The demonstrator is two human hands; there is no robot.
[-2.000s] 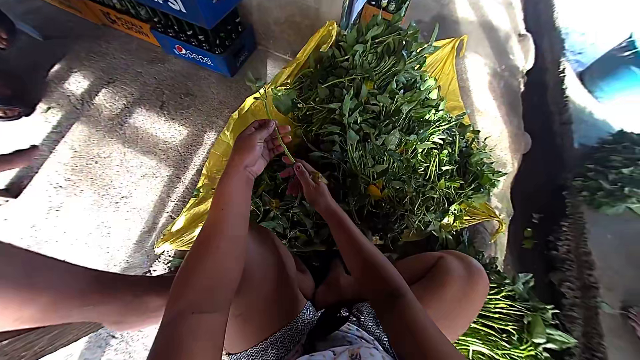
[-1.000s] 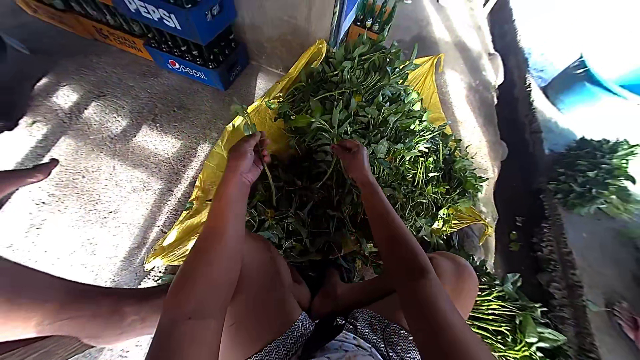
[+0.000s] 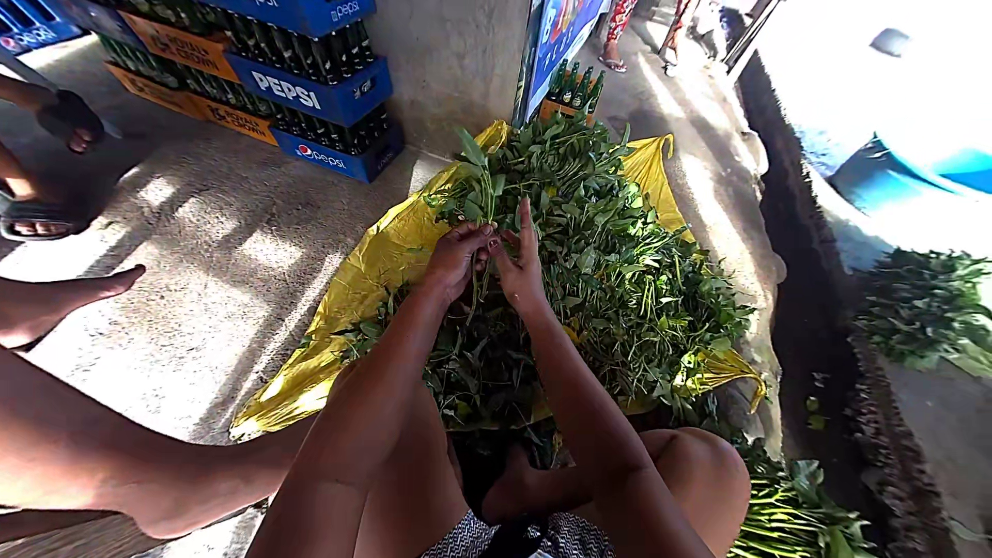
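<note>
My left hand [image 3: 463,252] is closed around a few leafy green stems [image 3: 487,198], whose leaves stick up above the fist and whose stalk ends hang below it. Right beside it, my right hand [image 3: 521,260] has its thumb close to the stems and its fingers raised; whether it touches them is not plain. Beneath and beyond both hands lies a large heap of leafy greens [image 3: 612,263] on a yellow plastic sheet [image 3: 364,283], which shows at the heap's edges.
Stacked bottle crates [image 3: 310,89] stand at the upper left by a concrete pillar [image 3: 449,77]. More greens [image 3: 783,504] lie at lower right, others [image 3: 922,302] beyond a dark gutter [image 3: 806,310]. Other people's feet [image 3: 46,217] and a bare leg [image 3: 155,457] are at the left.
My hands were apart one second ago, each at a stem; now they are together over the heap, and the left holds an upright leafy sprig. The view has shifted somewhat.
</note>
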